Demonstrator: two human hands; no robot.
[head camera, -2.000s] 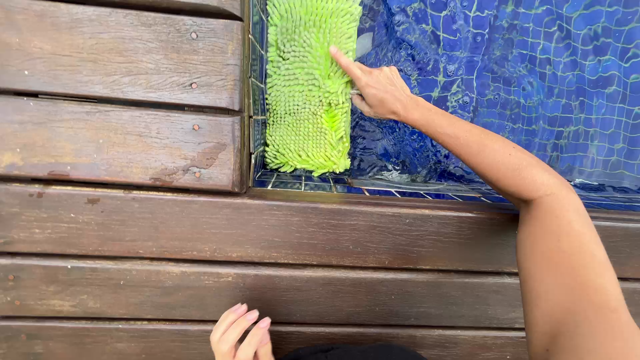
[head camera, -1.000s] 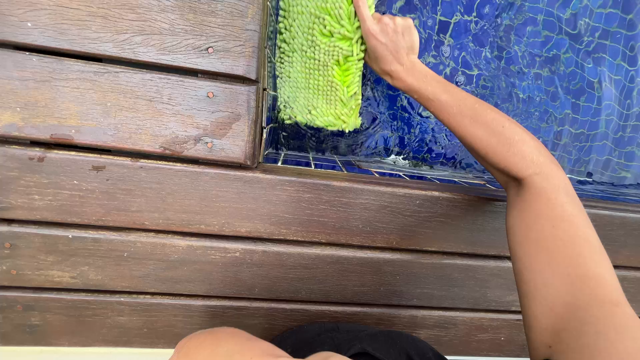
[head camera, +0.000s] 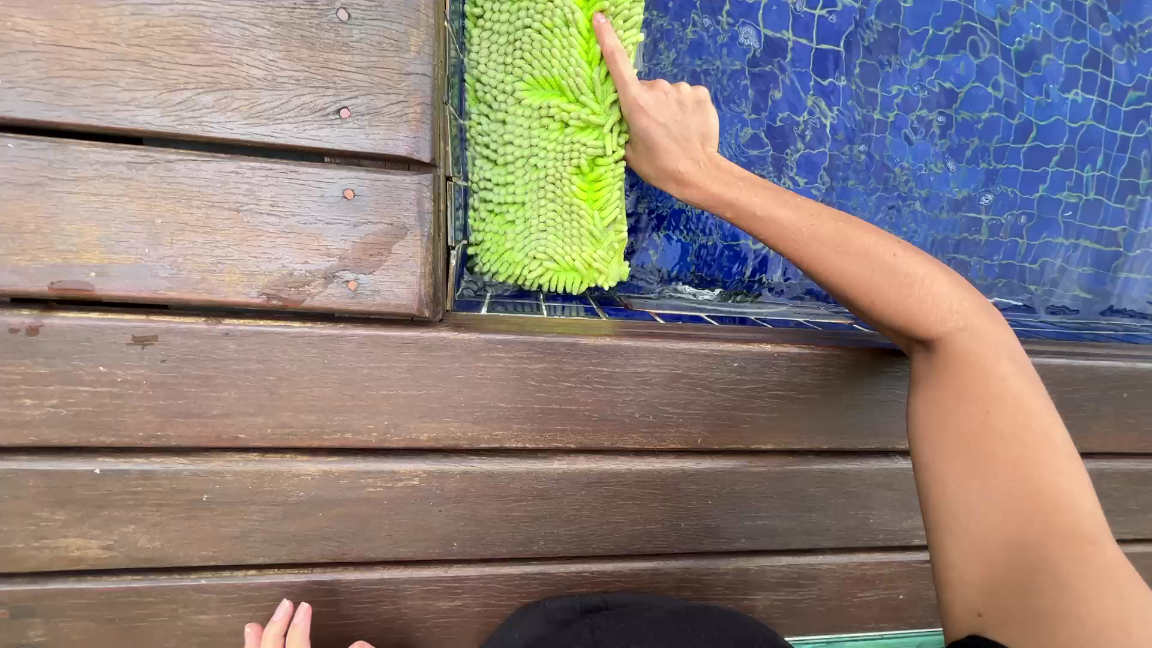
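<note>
A bright green chenille mop pad (head camera: 540, 171) lies in the corner of the blue-tiled pool, beside the wooden edge. My right hand (head camera: 670, 130) is at its right side, with the index finger stretched over the strands and the other fingers curled at the edge. The thumb is hidden. At the bottom left, only the fingers of my left hand (head camera: 283, 627) show, spread a little over the deck boards, with nothing seen in them.
Dark wooden deck boards (head camera: 450, 504) run across below the pool, and more boards (head camera: 216, 225) meet its left side. Rippling water (head camera: 945, 153) covers the blue tiles. Black clothing (head camera: 634, 623) shows at the bottom edge.
The pad and my right hand moved away from the near pool edge, then back toward it. My left hand's fingers, out of sight one second ago, show again at the bottom.
</note>
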